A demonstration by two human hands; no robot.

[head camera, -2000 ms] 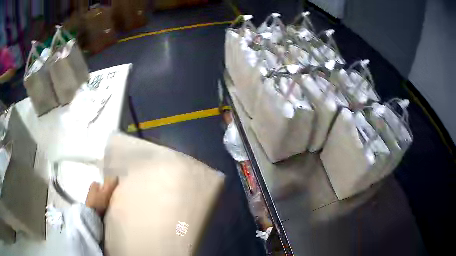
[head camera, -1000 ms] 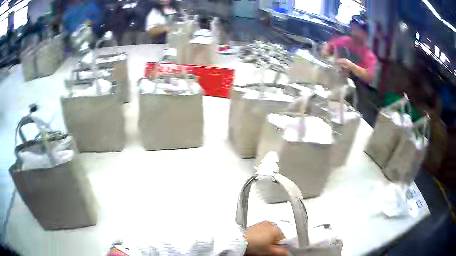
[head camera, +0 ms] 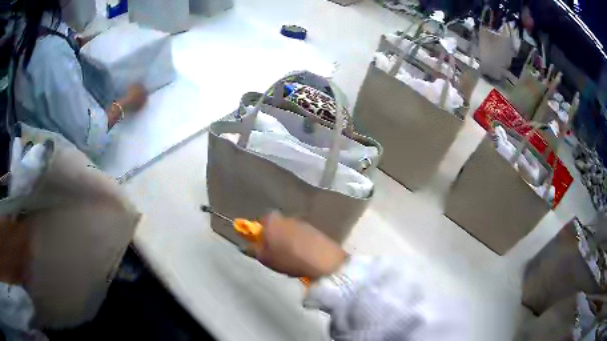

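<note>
A taupe tote bag (head camera: 266, 180) stands upright on the white table in front of me, with white tissue and a leopard-print piece (head camera: 313, 103) in its opening. My right hand (head camera: 299, 246) is closed around an orange-handled tool (head camera: 247, 230) with a thin metal shaft, in front of the tote's lower side. The hand is blurred. My left hand (head camera: 14, 250), dark and cut off by the left edge, is at another taupe tote (head camera: 73, 233) and holds it beside the table edge; its fingers are partly hidden.
More stuffed totes stand at the right (head camera: 412, 120), with a long red object (head camera: 532, 140) behind one. A person in a light sleeve (head camera: 56, 86) works at the upper left by a pale block-shaped item (head camera: 126, 56). A small dark round object (head camera: 293, 31) lies farther back.
The view has swung to another part of the table. My right hand has come into view with the orange tool. My left hand, earlier at a tote's handles, is now at the left edge with a tote.
</note>
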